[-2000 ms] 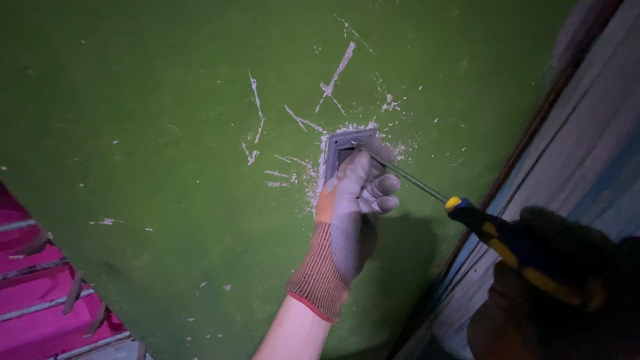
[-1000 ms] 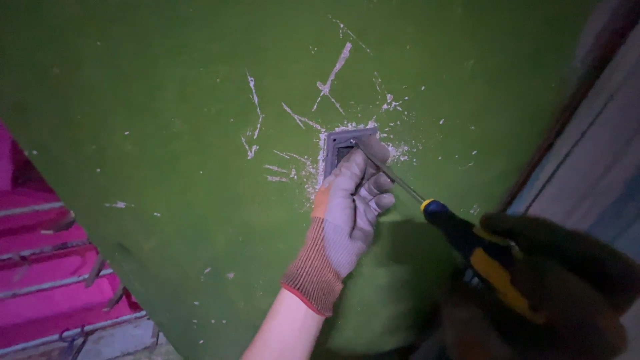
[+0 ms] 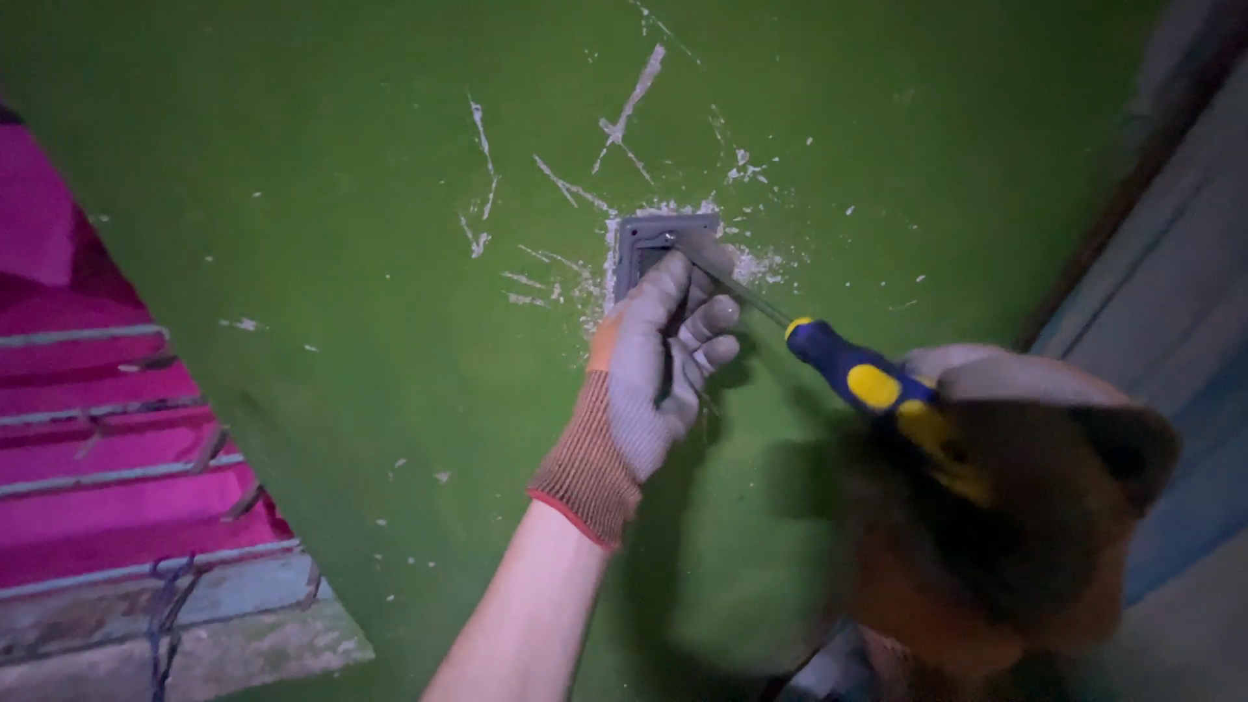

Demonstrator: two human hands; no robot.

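A grey rectangular electrical wall box [image 3: 669, 226] sits in the green wall [image 3: 390, 370], with chipped plaster around its edges. A screw shows near the box's upper edge. My left hand [image 3: 663, 341], in a grey knitted work glove with an orange cuff, has its fingertips at the screw and the screwdriver's tip end. My right hand [image 3: 1014, 487], gloved, blurred and partly in shadow, grips the blue and yellow handle of a screwdriver [image 3: 868, 380]. The shaft slants up left to my left fingertips, which partly hide the tip and the lower part of the box.
On the left is a window opening with metal bars [image 3: 107, 473] before a bright pink surface, over a worn sill [image 3: 224, 643]. A purple cord [image 3: 164, 614] is tied on the lowest bar. At the right stands a grey-blue wooden door or frame [image 3: 1150, 283]. Scratches mark the wall above the box.
My right hand has shifted and turned on the screwdriver handle. My left hand stays at the wall box, its fingers by the screw.
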